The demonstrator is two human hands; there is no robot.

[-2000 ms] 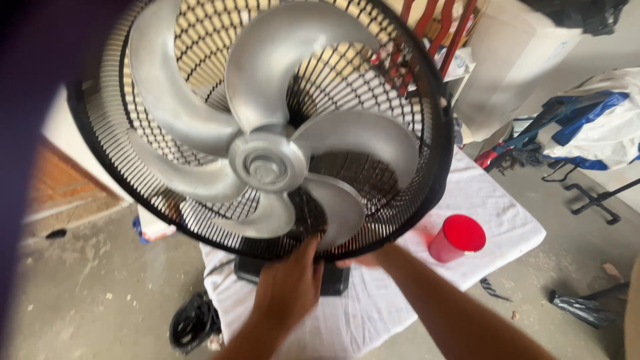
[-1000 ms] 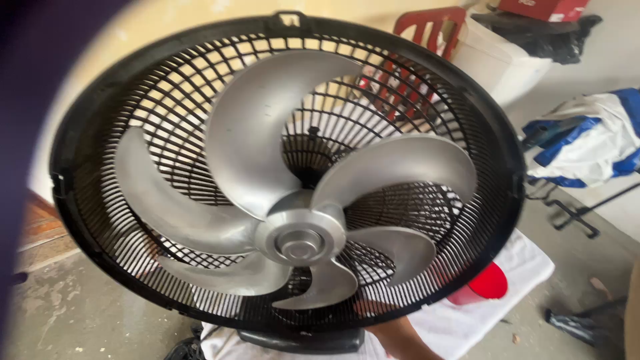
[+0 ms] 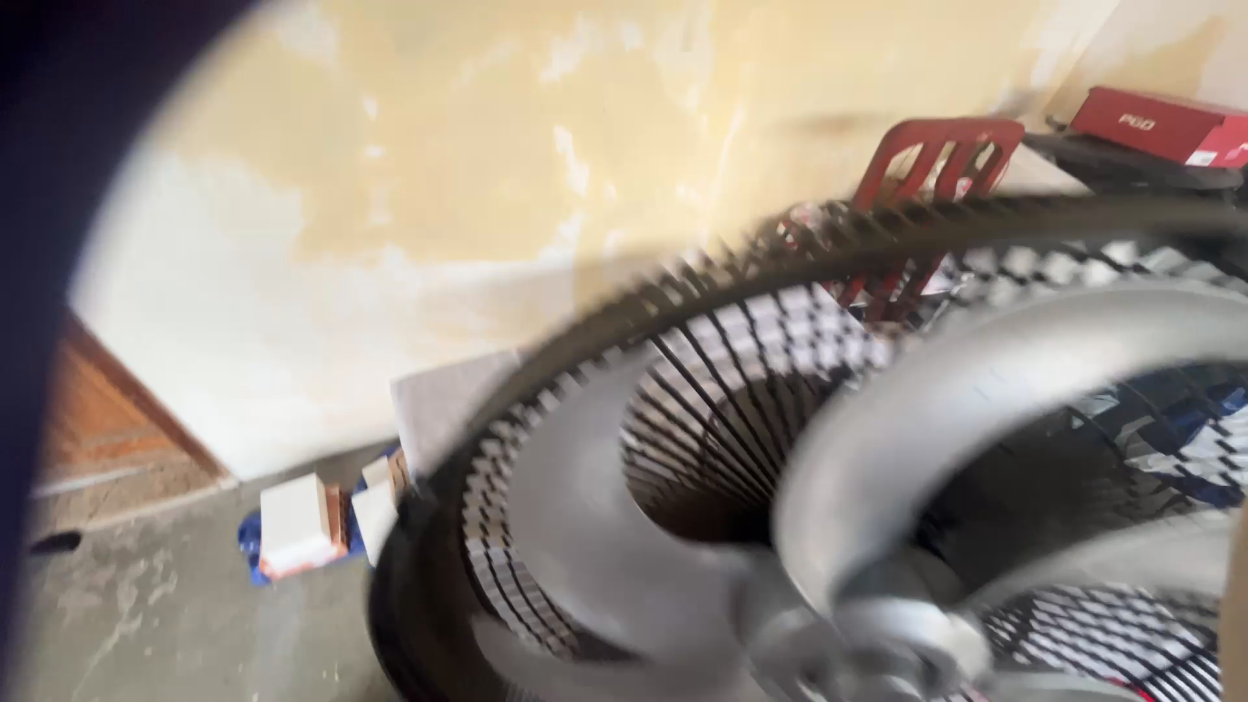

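A fan head fills the lower right of the head view, blurred and tilted. Its silver blades (image 3: 877, 468) sit in front of a black plastic rear grille (image 3: 702, 429), with no front grille over them. The silver hub (image 3: 868, 648) lies near the bottom edge. Through the grille, parts of a white cloth (image 3: 1092, 634) show beneath the fan. Neither my left hand nor my right hand can be seen; the fan and the frame's lower edge may hide them.
Behind the fan stands a red slatted chair back (image 3: 936, 161) near a peeling yellow and white wall (image 3: 487, 146). A red box (image 3: 1160, 127) rests at the upper right. Boxes (image 3: 297, 522) lie on the concrete floor (image 3: 185, 614) at left, near a brown wooden panel (image 3: 117, 409).
The fan head now looks more steeply tilted and sits lower right in view. My hands, seen at the fan's lower rim two seconds ago, are out of sight. The view has swung up and left.
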